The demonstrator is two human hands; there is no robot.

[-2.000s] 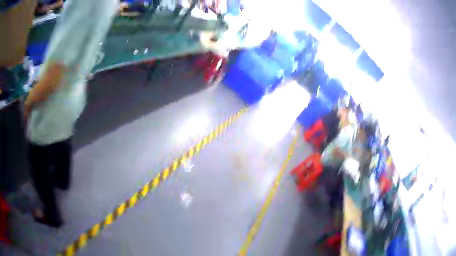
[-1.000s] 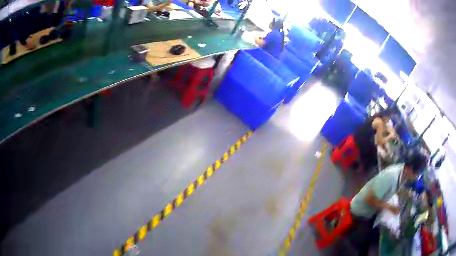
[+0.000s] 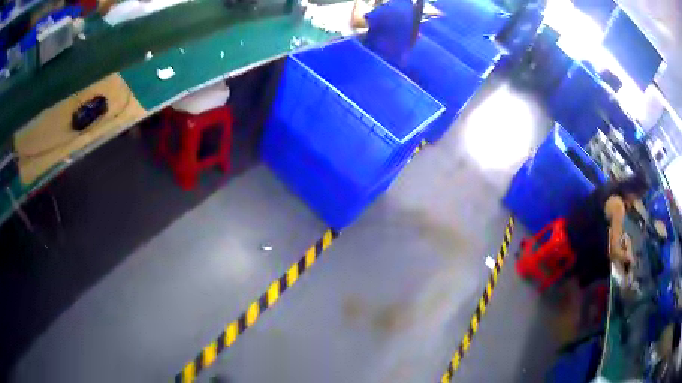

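Neither of my hands is in the picture. Nearest in front is a large, deep blue crate (image 3: 321, 153) on the floor, its open top showing no contents that I can make out. A red stool (image 3: 198, 142) with a white top stands left of it, partly under the green bench (image 3: 224, 56). On the bench a black object (image 3: 90, 112) with a thin cord lies on a tan board (image 3: 45, 146); its exact kind is unclear.
Yellow-black floor tape (image 3: 262, 299) runs along the left, and another strip (image 3: 478, 318) along the right. A person in dark clothes (image 3: 591, 232) is at the right bench beside a red stool (image 3: 548, 254) and blue crate (image 3: 552, 183). Another person (image 3: 390, 30) sits behind the near crate.
The view has moved forward along the aisle. The left crate, stool and tan board appear larger and nearer. The person in the pale green shirt on the right has left the picture.
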